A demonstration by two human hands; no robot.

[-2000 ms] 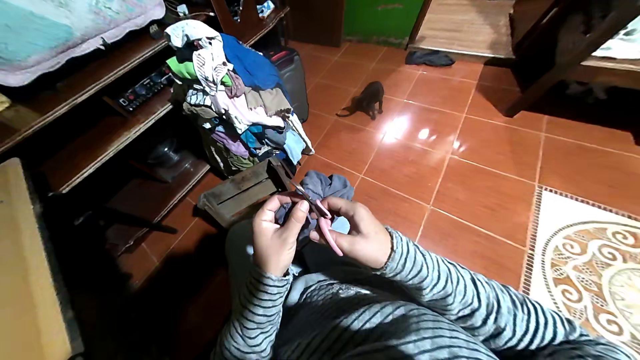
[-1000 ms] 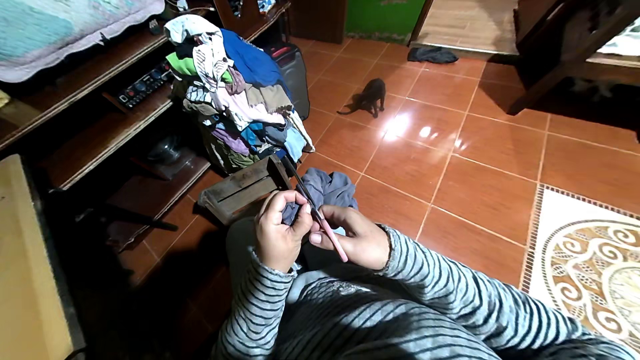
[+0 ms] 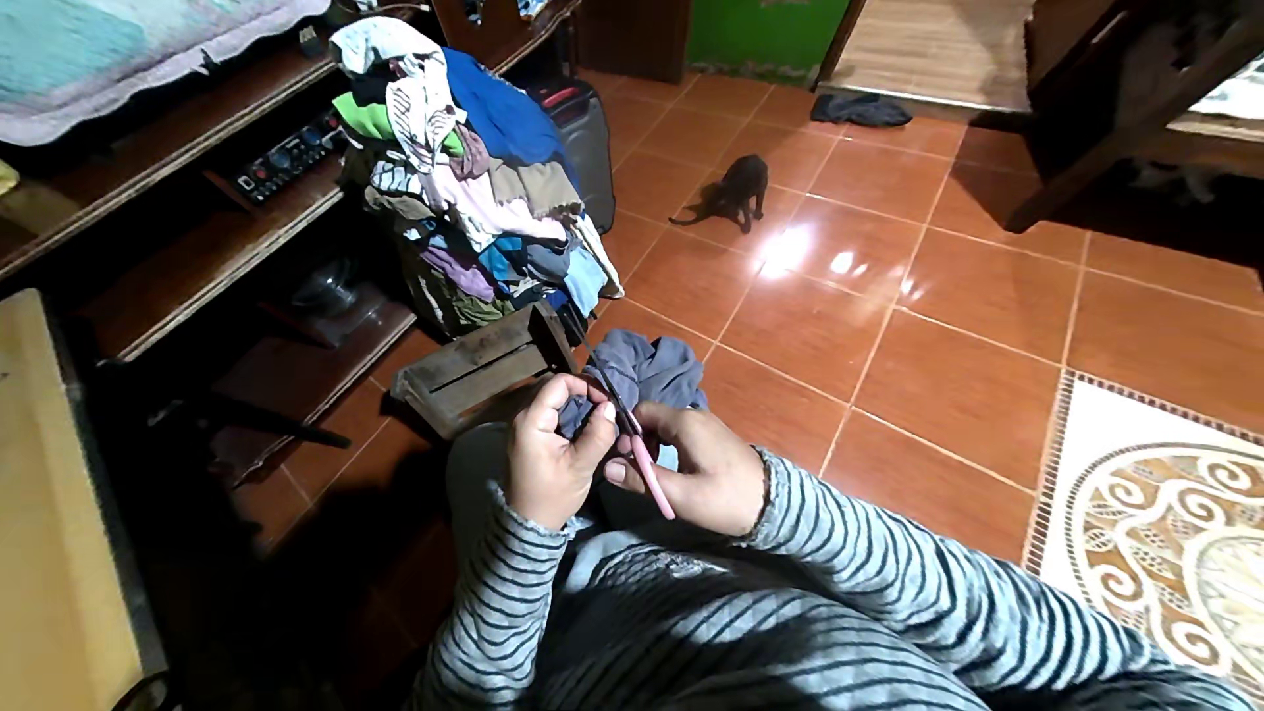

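Pink-handled scissors (image 3: 647, 472) are in my right hand (image 3: 709, 470), its fingers around the handle. Their dark, narrow blades point up and to the left, past the fingertips of my left hand (image 3: 559, 456). My left hand pinches part of a dark grey-blue cloth (image 3: 647, 367) between thumb and fingers, beside the blades. The rest of the cloth lies bunched over my lap, just beyond both hands. The fingers hide the pinched part, and I cannot tell whether the blades touch it.
A wooden crate (image 3: 474, 365) stands ahead on the left, before a tall heap of clothes (image 3: 494, 188) and a grey suitcase (image 3: 591, 148). Wooden shelves (image 3: 237, 267) line the left. A dark cat (image 3: 743, 188) is on the tiled floor, with a patterned rug (image 3: 1165, 513) at right.
Two seconds ago the scissors sat lower between my hands; their blades now extend farther up and to the left. The cat's pose has shifted a little.
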